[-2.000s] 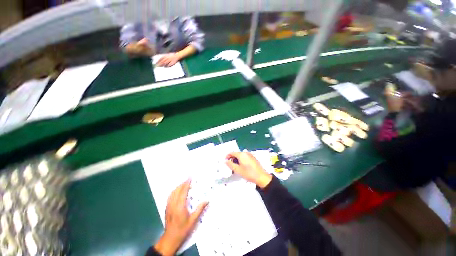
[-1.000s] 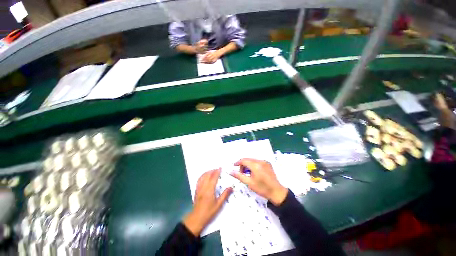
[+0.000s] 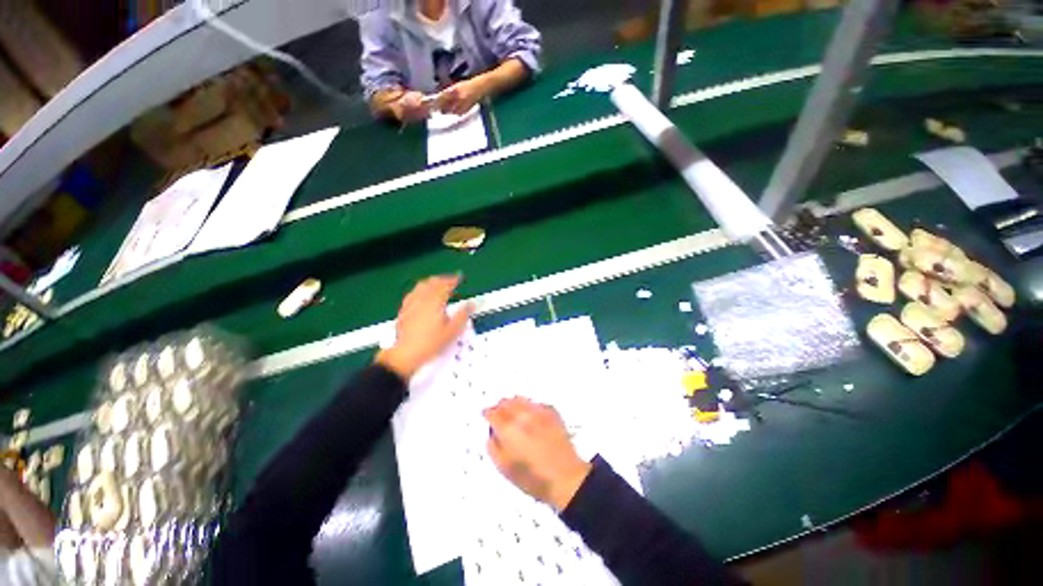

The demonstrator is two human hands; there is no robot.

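White sheets with rows of tiny dark marks [image 3: 532,538] lie overlapping on the green bench, over a plain white sheet [image 3: 426,504]. My left hand [image 3: 426,326] is at the sheets' upper left corner beside the belt edging, fingers extended, with nothing visible in it. My right hand [image 3: 532,446] is curled over the middle of the marked sheets. A small dark tip shows at its fingertips, which looks like the blue pen-like tool; the fingers hide the rest.
White scraps [image 3: 652,395] and a yellow-and-black tool [image 3: 697,395] lie right of the sheets. Beyond are a bubble-wrap sheet [image 3: 778,315] and cream housings [image 3: 904,343]. Stacked blister trays [image 3: 143,446] stand left. Two housings lie on the belt [image 3: 377,266]. A person [image 3: 446,57] sits opposite.
My left hand has moved from the marked sheets up to their far left corner. My right hand has moved slightly down and left over the sheets. The camera view has shifted.
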